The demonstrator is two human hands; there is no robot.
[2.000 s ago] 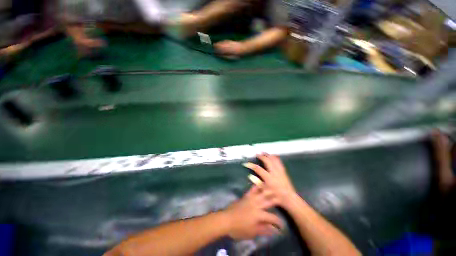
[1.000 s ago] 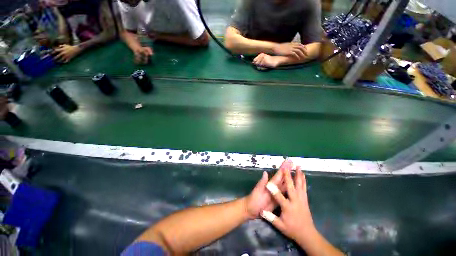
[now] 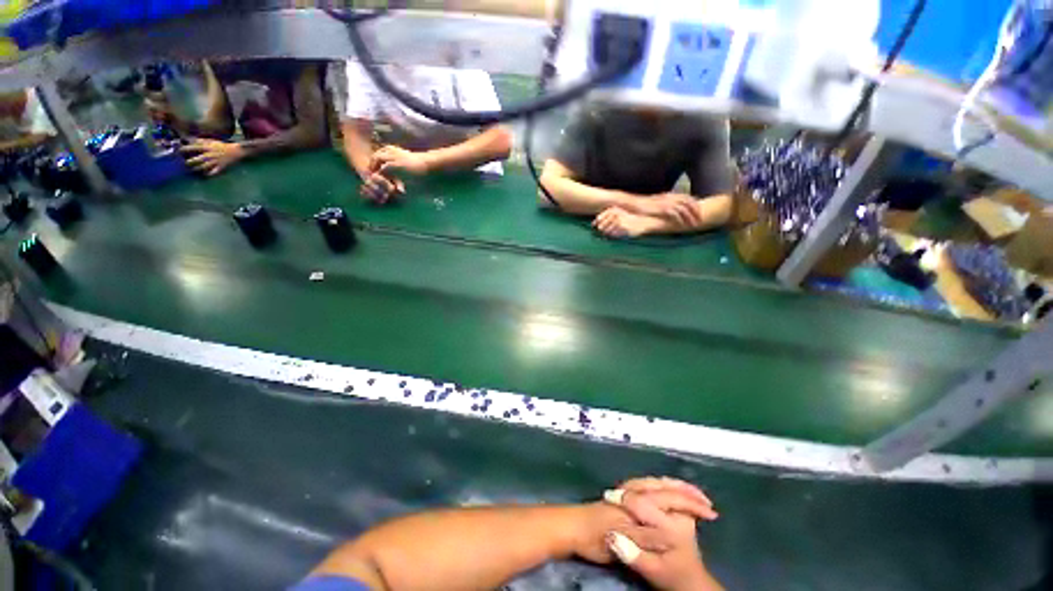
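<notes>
My left hand (image 3: pixel 603 530) and my right hand (image 3: pixel 672 556) are clasped together over the dark green work surface (image 3: pixel 289 462), on the near side of the white rail. The fingers are folded around each other and no object shows in them. Small pale finger covers (image 3: pixel 624 547) show at the clasp. Black squat electronic units (image 3: pixel 253 224) stand on the green conveyor belt (image 3: pixel 427 312) beyond the rail; another unit (image 3: pixel 335 229) is beside it, and a unit at far left (image 3: pixel 37 255) has a greenish glow on top.
The dotted white rail (image 3: pixel 485 403) crosses in front of me. A metal post (image 3: pixel 941 412) rises at right. A socket panel (image 3: pixel 695 58) and black cable (image 3: pixel 462 117) hang overhead. A blue bin (image 3: pixel 75 468) is at left. People sit opposite, forearms resting; tangled parts (image 3: pixel 797 191) stand beyond.
My hands have gone from spread, overlapping fingers at the rail to a clasp nearer me. The view has tilted up, bringing in the shelf and sockets. Units on the belt sit slightly differently.
</notes>
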